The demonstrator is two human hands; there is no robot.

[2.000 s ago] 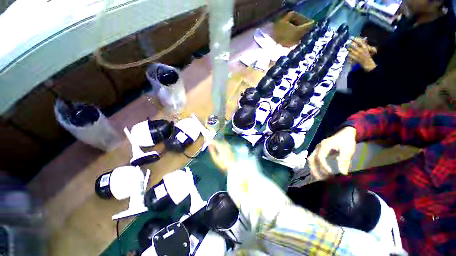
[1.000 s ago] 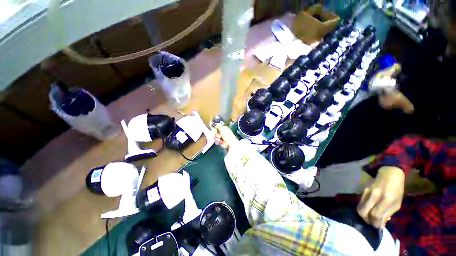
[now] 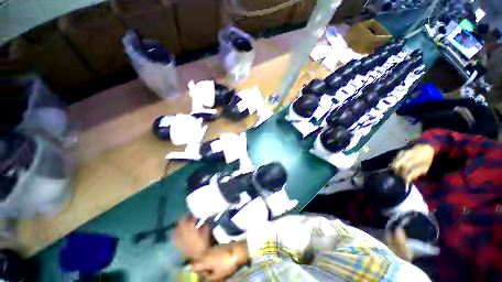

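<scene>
Several white-and-black cameras lie in a cluster at the lower middle; one has its glossy black ball (image 3: 269, 177) facing up. My left hand (image 3: 190, 238) is blurred at the cluster's lower left edge, beside a dark cord-like strip (image 3: 151, 234). My right hand (image 3: 221, 262) is just below and right of it, coming from a plaid sleeve. The two hands are close together or overlapping. Blur hides the fingertips and anything in them. More white cameras (image 3: 184, 130) lie on the tan board just beyond.
A slanting post (image 3: 308, 47) stands between the loose cameras and long camera rows (image 3: 337, 137) on green matting. Bagged cameras (image 3: 154, 63) stand behind. A blue object (image 3: 88, 252) lies lower left. A person in a red checked sleeve (image 3: 468, 182) handles cameras at the right.
My right hand has left the base of the post and come back to the lower left, beside my left hand. The view has shifted, bringing in the blue object and more bags at left.
</scene>
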